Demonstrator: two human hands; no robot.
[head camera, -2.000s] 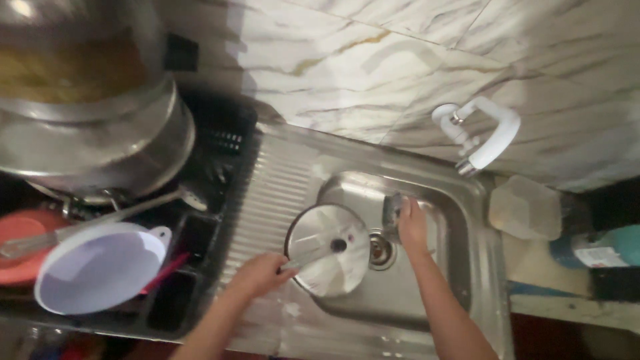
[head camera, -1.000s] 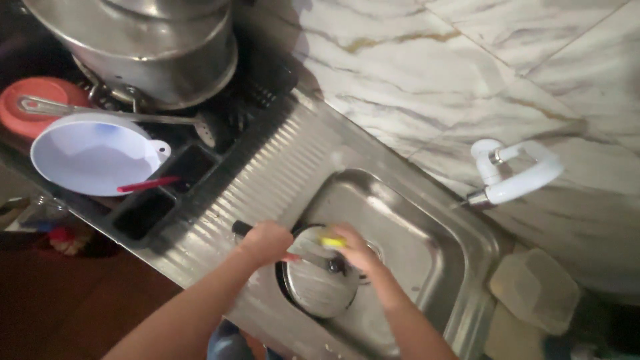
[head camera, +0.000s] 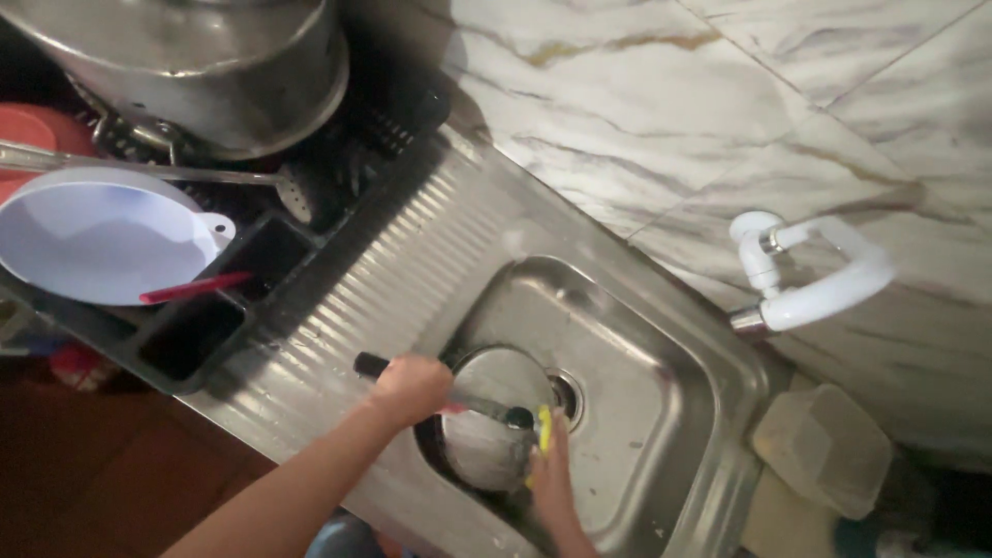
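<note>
My left hand (head camera: 411, 387) is closed around a black handle (head camera: 370, 365) at the left edge of the sink basin. Beside it, a round, pale lid or pan cover (head camera: 492, 457) with a dark knob (head camera: 519, 418) lies at the basin's left side, with a dark rim showing beneath it. What the handle joins is hidden by my fingers. At the right edge of the lid, my right hand (head camera: 554, 480) holds a yellow sponge (head camera: 545, 430), its fingers pointing up toward the drain (head camera: 566, 397).
A steel sink (head camera: 612, 480) has a ribbed drainboard (head camera: 387, 271). On the left, a black dish rack (head camera: 271, 310) bears a large metal pot (head camera: 232, 85), a skimmer (head camera: 232, 177), a white bowl (head camera: 101, 232) and a red utensil (head camera: 198, 287). A white faucet (head camera: 837, 298) and clear plastic container (head camera: 825, 449) are at right.
My left hand has gone from the lid's edge two seconds ago to the black handle. My right hand, which was beside the lid above the drain, is now lower, with the yellow sponge. The view has turned.
</note>
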